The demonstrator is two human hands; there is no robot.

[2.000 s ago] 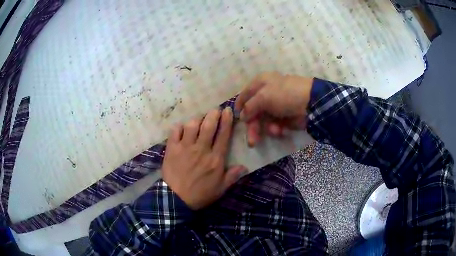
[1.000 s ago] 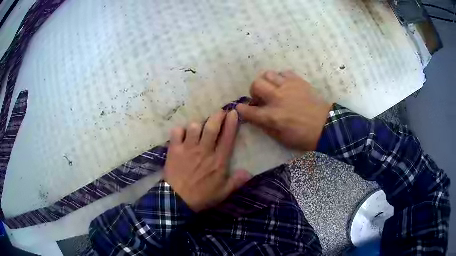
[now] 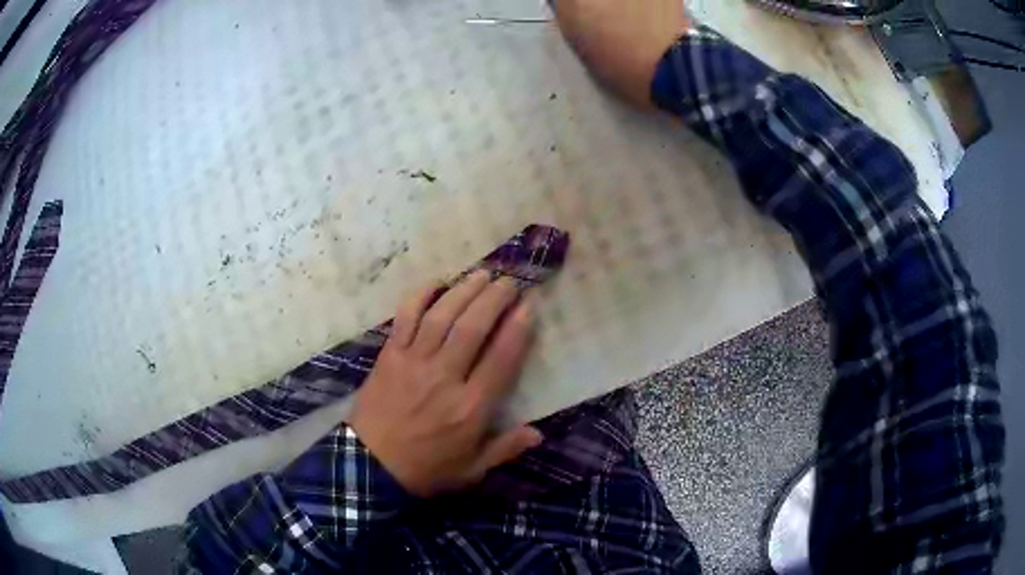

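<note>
A purple plaid necktie (image 3: pixel 242 413) lies along the near edge of the pressing table, from the far left to its folded tip (image 3: pixel 546 249) near the middle. My left hand (image 3: pixel 447 376) lies flat over the strip just left of the tip, fingers slightly spread, pressing on it. My right hand (image 3: pixel 624 39) is at the far side, cut off by the top edge of the picture. A thin light shaft (image 3: pixel 511 20) lies beside it; whether my fingers touch it cannot be seen.
Other plaid ties (image 3: pixel 70 70) lie along the left side of the stained off-white table cover (image 3: pixel 281 146). A shiny metal iron part (image 3: pixel 826 9) shows at the top right. A round white base (image 3: pixel 794 526) stands on the speckled floor, partly behind my right sleeve.
My right hand has left the tie tip and moved up to the far side of the table. The tip is now uncovered. My left hand has shifted slightly down and left.
</note>
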